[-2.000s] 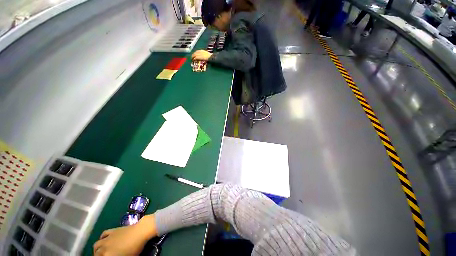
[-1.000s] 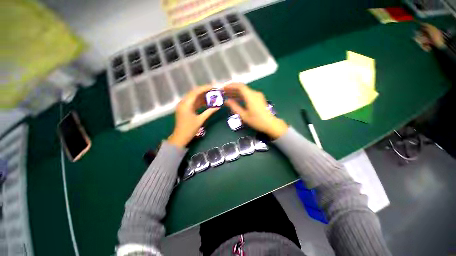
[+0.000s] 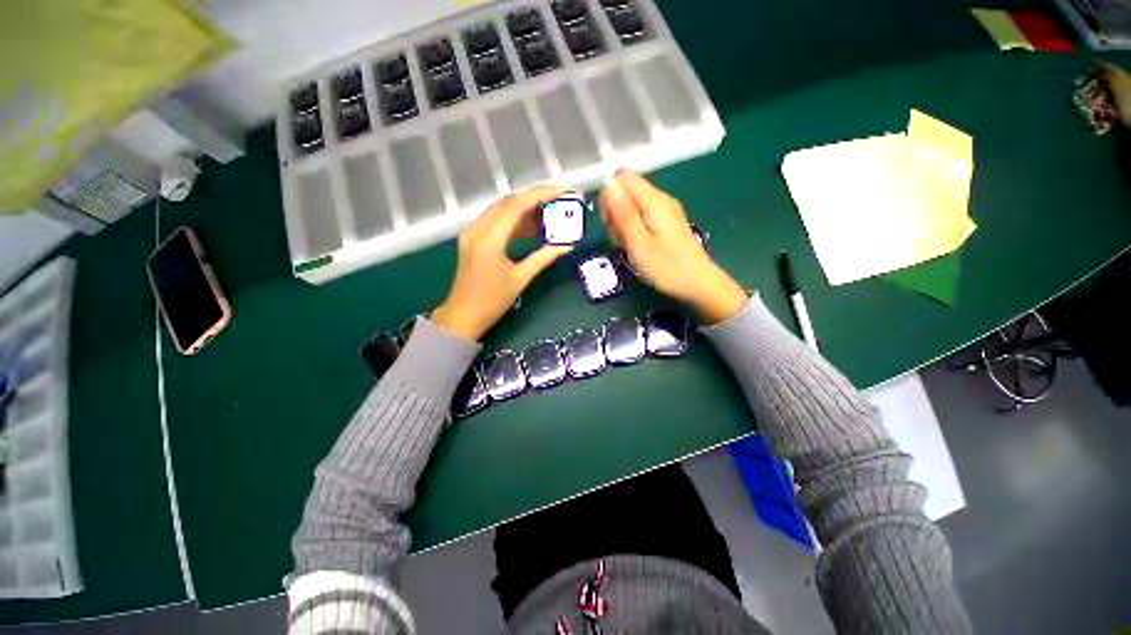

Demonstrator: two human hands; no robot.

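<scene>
My left hand [image 3: 490, 263] holds a patterned case [image 3: 563, 221] between thumb and fingers, its white face with a dark rim turned up. My right hand [image 3: 657, 242] is just right of it, fingers bent together, apart from the case; whether it holds anything is hidden. Another white-faced case [image 3: 600, 278] lies on the green mat below the hands, and part of one more shows beside my right hand. A curved row of glossy plain-face pieces [image 3: 545, 362] lies nearer me, its left end by my left sleeve.
The white compartment tray [image 3: 502, 159] lies behind my hands, dark pieces in its far slots. Paper slips [image 3: 856, 205] over a green card [image 3: 933, 278] and a marker pen [image 3: 800, 304] lie right. A smartphone [image 3: 189, 290] and spare tray [image 3: 37, 422] are left. Another person's hand shows far right.
The view has swung from the right side of the bench to straight ahead. Over the last second, my right hand has come away from the held case, which stays in my left hand.
</scene>
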